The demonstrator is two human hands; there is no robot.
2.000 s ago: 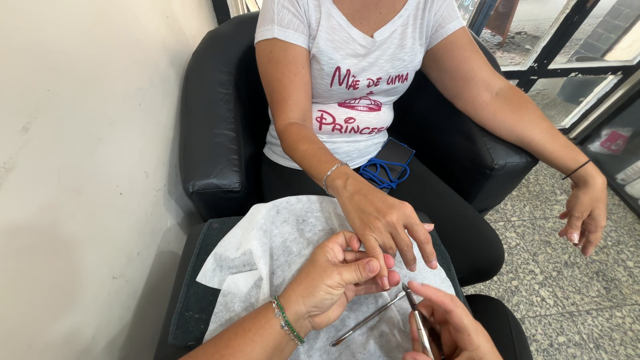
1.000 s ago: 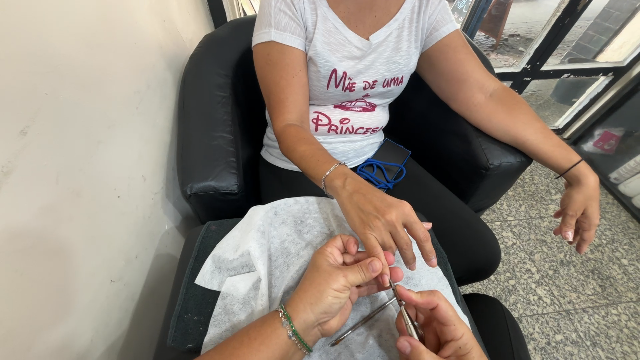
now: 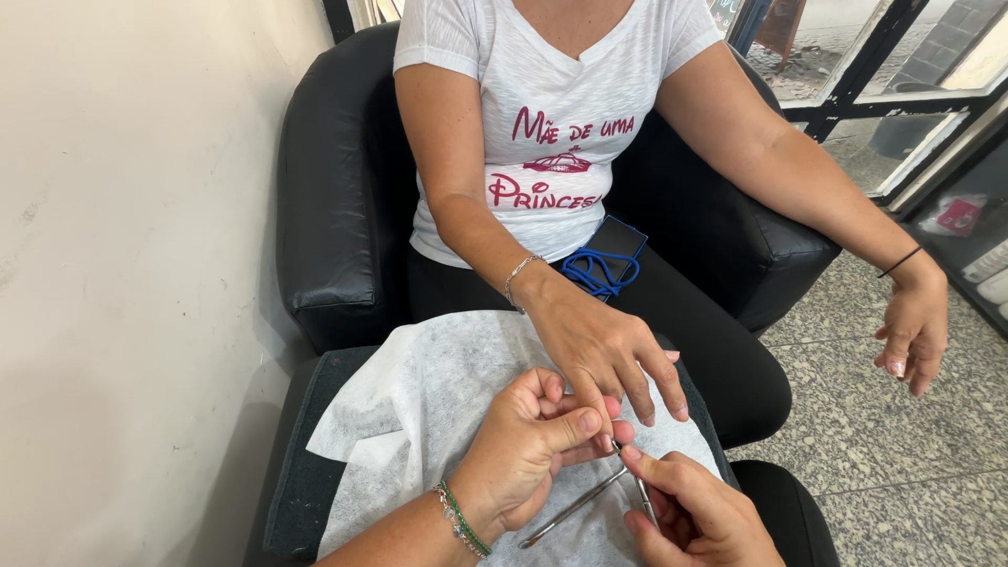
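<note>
My left hand (image 3: 543, 441), with beaded bracelets at the wrist, grips a finger of another person's hand (image 3: 606, 346) between thumb and fingers. In my right hand (image 3: 693, 512) are metal cuticle nippers (image 3: 646, 498), their tip at the nail of that held finger. The other person's remaining fingers are spread over a white disposable cloth (image 3: 457, 386). A slim metal manicure tool (image 3: 571, 508) lies on the cloth between my two hands. My right palm hides part of the nippers' handles.
The person sits in a black armchair (image 3: 323, 181), with a dark case and blue cord (image 3: 602, 268) on the lap. Under the cloth is a dark towel-covered support (image 3: 303, 472). A wall (image 3: 142, 236) stands at left; the person's other hand (image 3: 913, 331) hangs past the right armrest.
Two seconds ago the nippers were a little apart from the held finger; since then my right hand has brought their tip to its nail. My left hand keeps its hold.
</note>
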